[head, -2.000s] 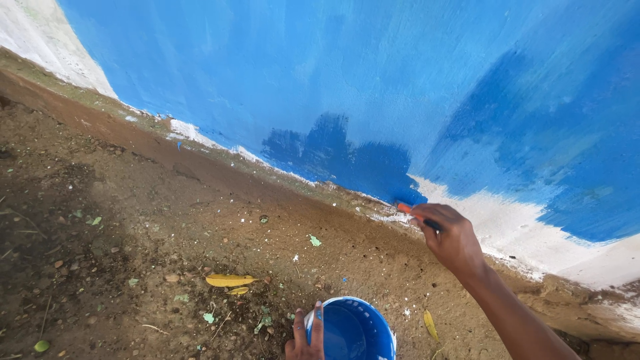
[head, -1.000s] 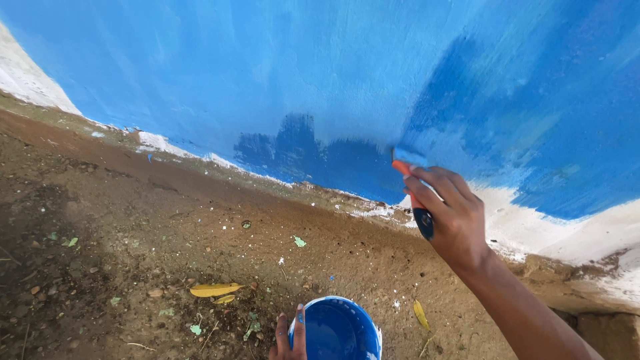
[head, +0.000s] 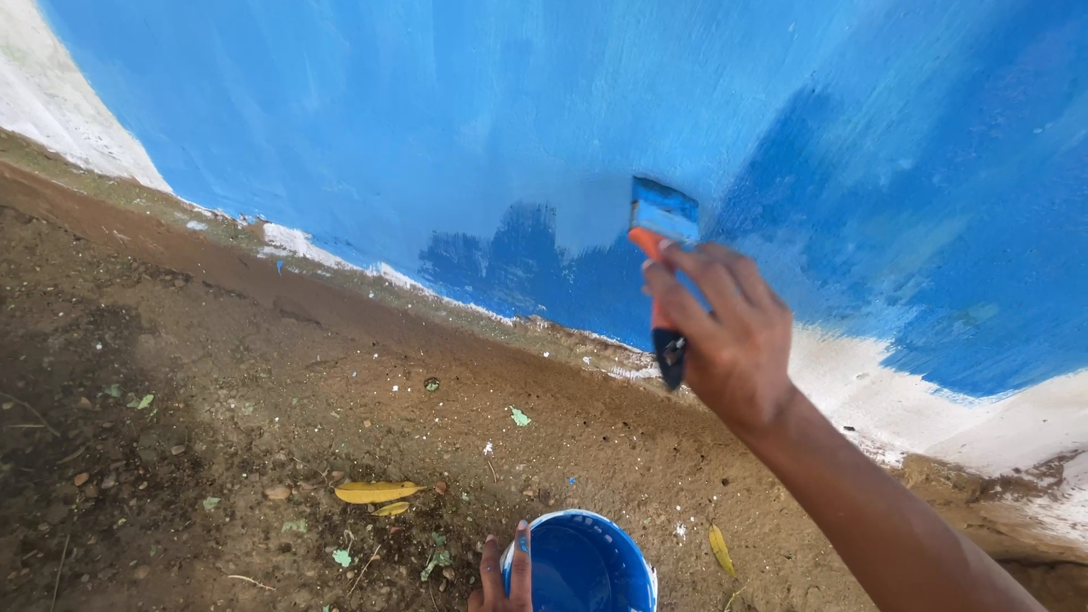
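Note:
My right hand (head: 731, 327) grips a paintbrush (head: 653, 242) with an orange and black handle; its blue-coated bristles point up against the wall (head: 408, 110), which is painted blue. Darker blue patches lie left of the brush and on the right of the wall. At the bottom, the fingers of my left hand (head: 503, 571) hold the rim of a white bucket (head: 650, 578) with blue paint inside. Blue paint marks one of those fingers. The rest of the left hand is out of view.
Bare soil with pebbles runs along the wall's foot. Yellow leaves (head: 378, 492) lie left of the bucket, another yellow leaf (head: 721, 550) to its right. Unpainted white wall (head: 858, 382) shows at the lower right and far left. A rough earthen ledge (head: 960, 493) borders the lower right.
My right hand has moved the brush up the wall from the bottom edge of the blue. Near that edge, the white strip beside the dark patch is now blue. My left hand stays at the bucket.

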